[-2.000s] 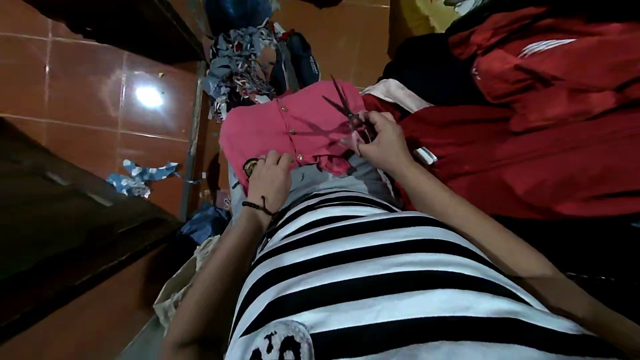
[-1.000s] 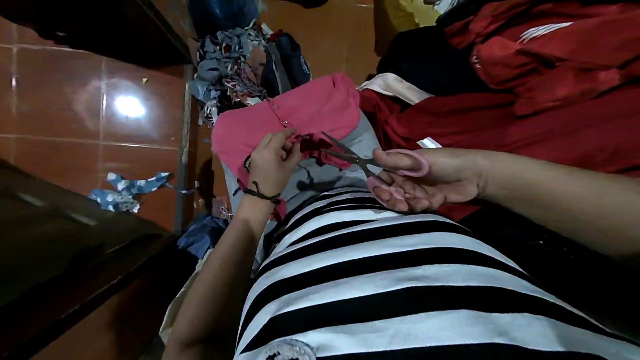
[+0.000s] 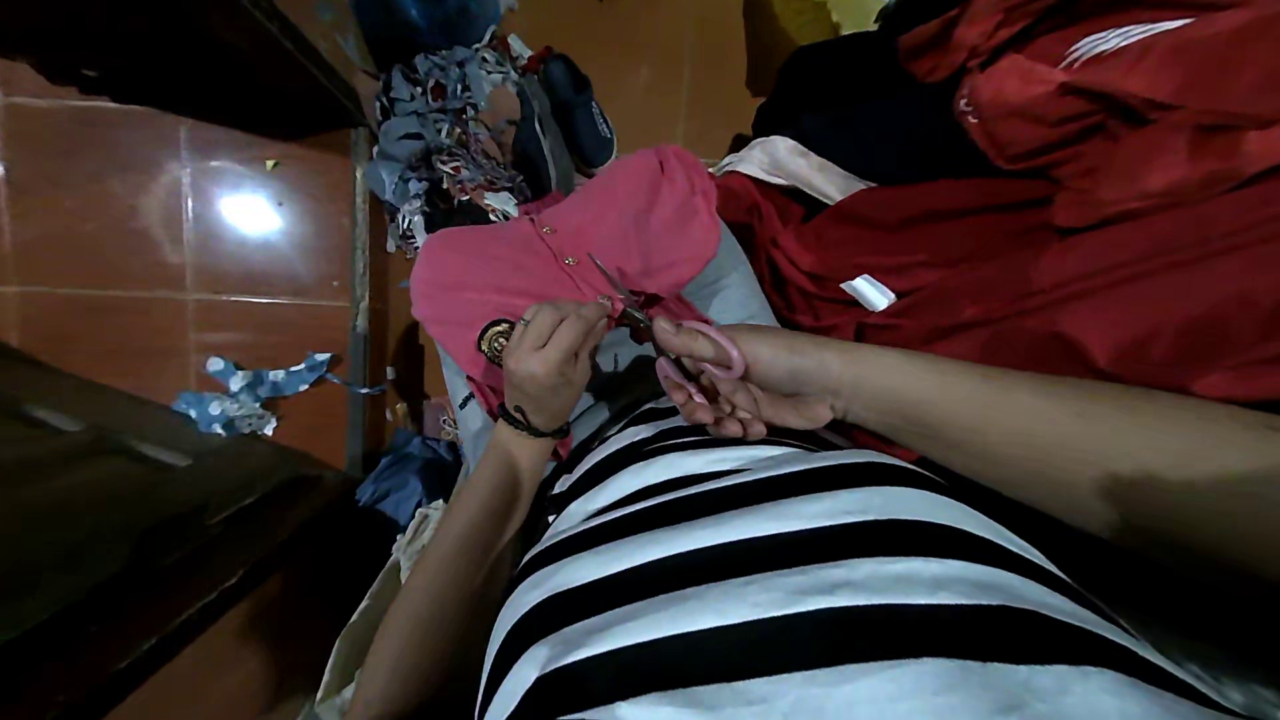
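A pink buttoned garment (image 3: 600, 230) lies over my lap, with small buttons along its front and a round dark-and-gold emblem (image 3: 496, 342) near its left side. My left hand (image 3: 550, 360) pinches the garment's edge beside a button, just right of the emblem. Scissors with pink handles (image 3: 735, 352) are in my right hand (image 3: 735, 380), its thumb and fingers at the loops. Their blades point up and left over the pink cloth, close to my left fingertips. Whether the blade tips touch the cloth I cannot tell.
Red garments (image 3: 980, 270) spread at the right, with a small white piece (image 3: 868, 293) on them and black cloth (image 3: 870, 100) behind. Cloth scraps (image 3: 440, 130) and a dark shoe (image 3: 580, 110) are beyond my lap. Blue patterned scraps (image 3: 250, 390) lie on the floor tiles. Dark furniture (image 3: 120, 500) stands at the left.
Two seconds ago the scissor blades were spread wide above the cloth; now they look nearly together. My right hand has come lower and turned palm up. My left hand has shifted from the emblem to the garment's edge.
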